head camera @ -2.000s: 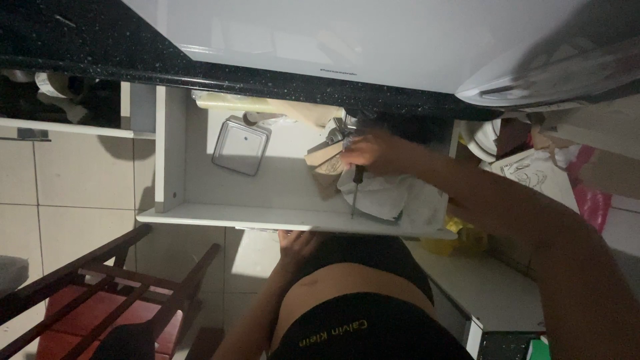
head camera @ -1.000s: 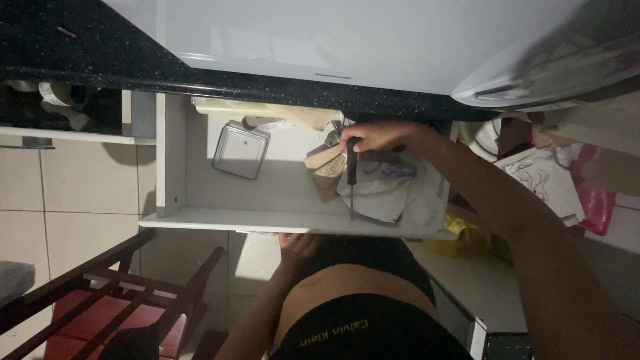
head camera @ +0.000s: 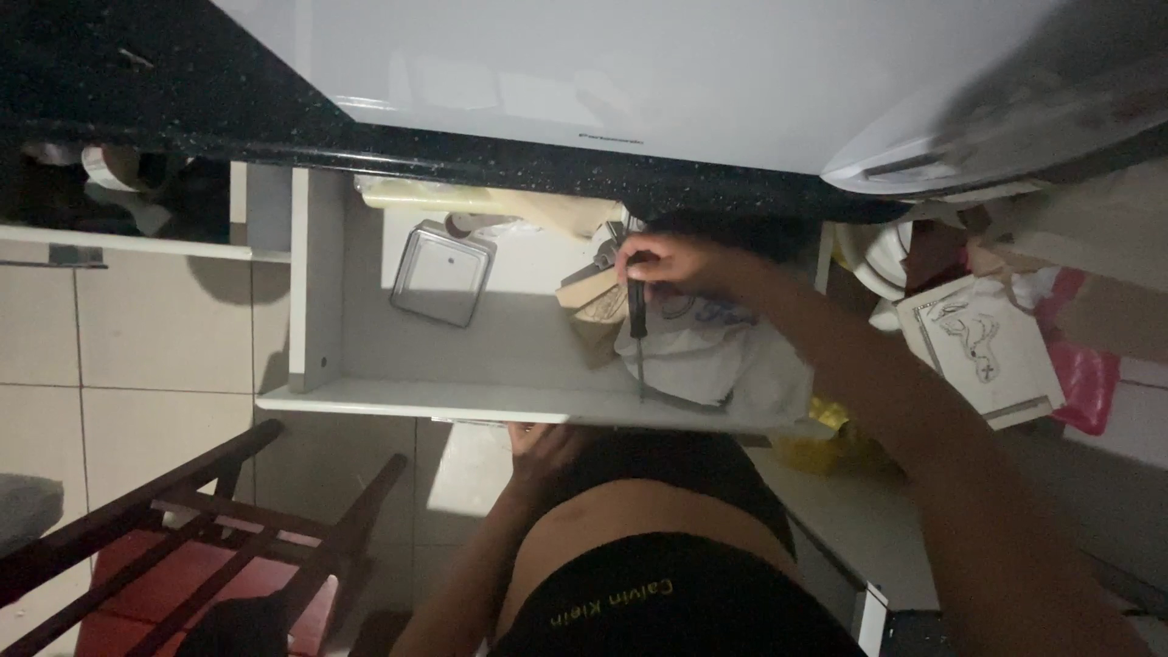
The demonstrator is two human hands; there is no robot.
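Note:
My right hand [head camera: 671, 263] grips the black handle of a screwdriver [head camera: 638, 315], its thin metal shaft pointing down toward the front wall of an open white drawer [head camera: 547, 404]. Under and beside the tool lie a white plastic bag [head camera: 698, 360] and a brown paper or cardboard piece [head camera: 598, 319]. At the drawer's left side rests a clear-rimmed rectangular container [head camera: 444, 276]. My left hand [head camera: 540, 447] is at the outside of the drawer front, near its lower edge; its fingertips are partly hidden, and whether it grips anything is unclear.
A dark speckled countertop [head camera: 493, 169] with a white appliance [head camera: 566, 73] overhangs the drawer. Another open drawer [head camera: 164, 245] is at left, above a dark wooden chair with a red seat [head camera: 210, 584]. White dishes [head camera: 876, 251], a drawn-on board [head camera: 985, 351] and a pink bag [head camera: 1086, 383] lie at right.
The screwdriver stays in my right hand, which has shifted slightly; the handle, mostly covered by the hand two seconds ago, shows more plainly. My left hand remains at the drawer front.

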